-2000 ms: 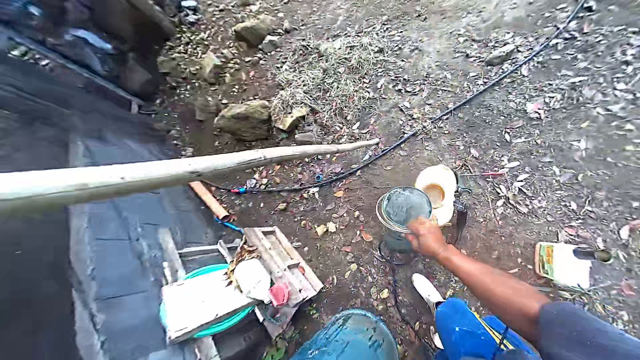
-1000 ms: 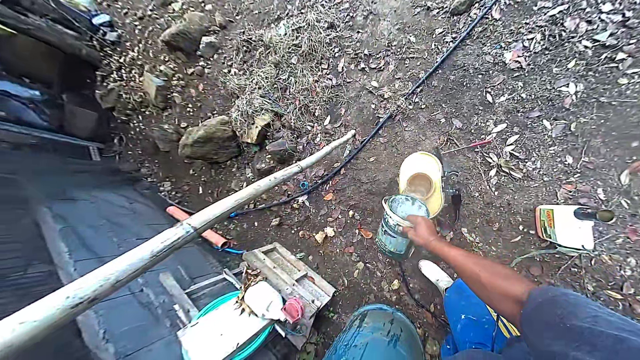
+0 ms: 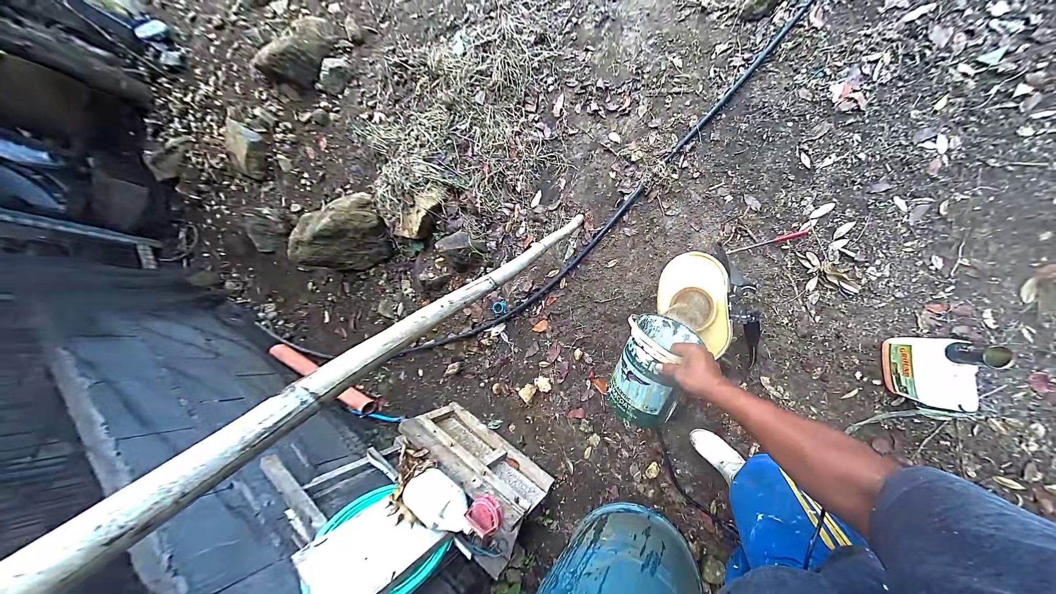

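Note:
My right hand [image 3: 695, 369] grips the rim and handle side of a small paint-marked bucket [image 3: 643, 386]. The bucket is tilted toward the round opening of a cream plastic backpack sprayer tank [image 3: 716, 309], which stands on the ground just behind it; what passes between them is hard to tell. Below the bucket stands a large blue drum [image 3: 624, 554] at the bottom edge. My left hand is out of view.
A long pale pole [image 3: 313, 389] crosses the left side. A black hose [image 3: 627, 206] runs over leaf-strewn soil. A wooden frame [image 3: 472, 454], coiled teal hose [image 3: 363, 507], orange pipe [image 3: 301, 361], rocks [image 3: 342, 233] and a white jug [image 3: 940, 373] lie around.
The bucket in my right hand has gone from upright beside the tank to tilted, its mouth toward the tank's opening. The view has shifted.

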